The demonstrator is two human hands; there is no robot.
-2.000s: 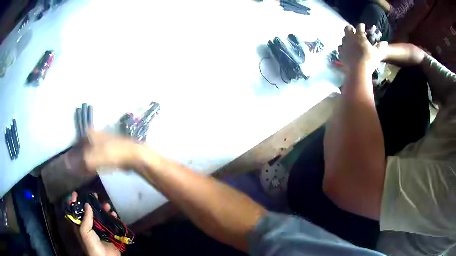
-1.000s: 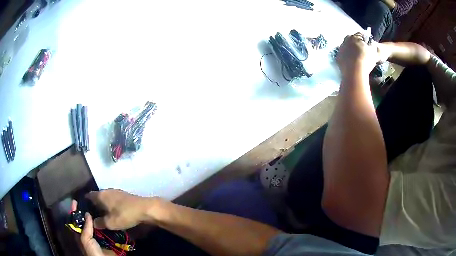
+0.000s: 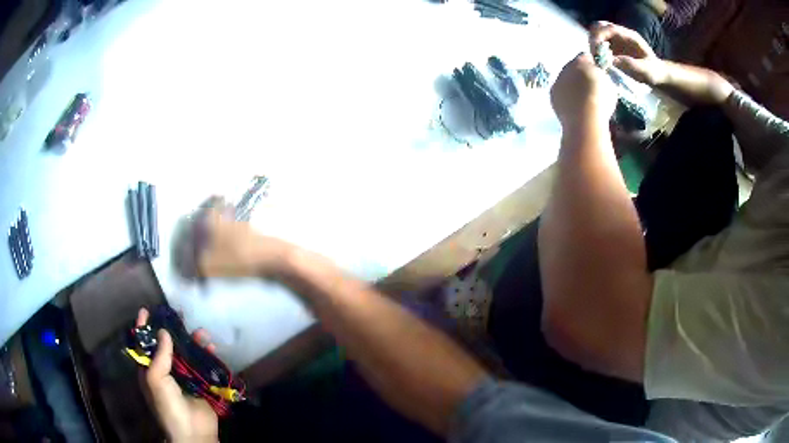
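My left hand [image 3: 179, 400], at the bottom left, holds a black cable hank [image 3: 192, 359] with thin red wires, yellow plugs and a small dark part near the thumb. My right hand [image 3: 227, 246] is blurred and reaches over the table to a bagged accessory set [image 3: 253, 197]. It covers most of that set; only the clear, shiny upper right end shows. Whether its fingers grip anything cannot be told. Grey-black sticks [image 3: 144, 219] lie parallel just left of my right hand.
Another person's hands [image 3: 597, 76] work with small parts at the right edge of the white table [image 3: 346, 156]. Black coiled cables [image 3: 486, 97] lie near them. A red-and-dark bagged set [image 3: 68, 123] and darker sticks [image 3: 21, 243] lie at left. A brown box [image 3: 117, 298] adjoins the table edge.
My right hand has moved from beside my left hand up onto the bagged set on the table. My left hand has risen slightly, still holding the cable hank, which is now less covered.
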